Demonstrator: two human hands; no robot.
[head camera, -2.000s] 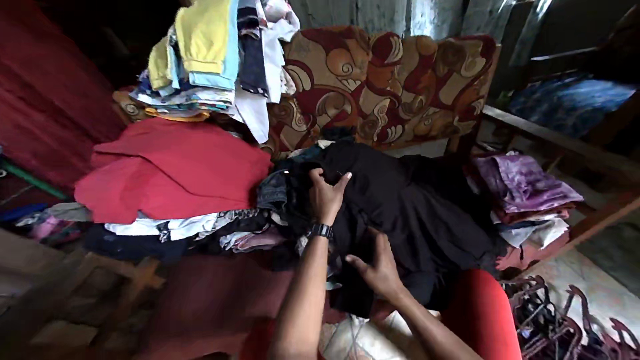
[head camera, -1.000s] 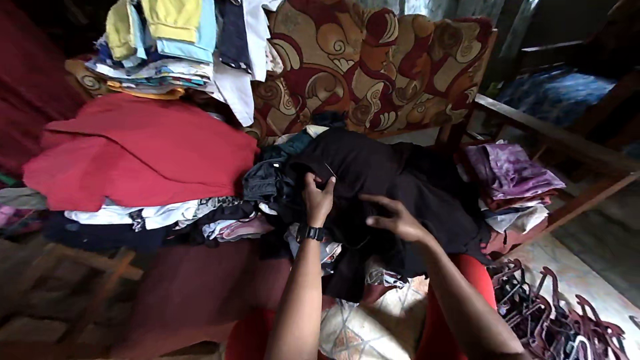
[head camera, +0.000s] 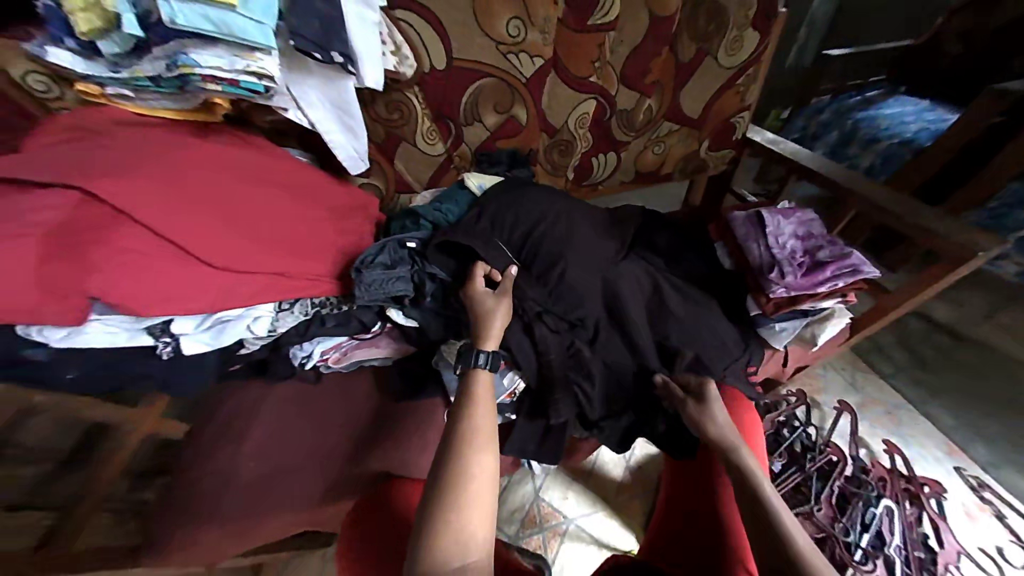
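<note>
A black cloth garment (head camera: 576, 272) lies spread over other clothes on the seat of a wooden sofa. My left hand (head camera: 490, 300), with a dark watch on its wrist, pinches the garment's upper left edge. A thin pale line shows on the cloth just above those fingers. My right hand (head camera: 692, 400) grips the garment's lower right part, near my knee. Dark grey denim (head camera: 384, 268) lies crumpled to the left of my left hand. Under the garment's lower left side, a printed grey and white cloth (head camera: 512, 384) partly shows.
A red cloth (head camera: 192, 216) covers a clothes pile at left, with folded clothes (head camera: 176, 68) stacked behind. Folded items topped by a purple cloth (head camera: 800, 248) sit by the wooden armrest (head camera: 864, 184). Many hangers (head camera: 864, 480) lie on the tiled floor at right.
My right hand has moved right and down across the black garment and now grips it. My left hand stays at the garment's left part. The view has shifted somewhat.
</note>
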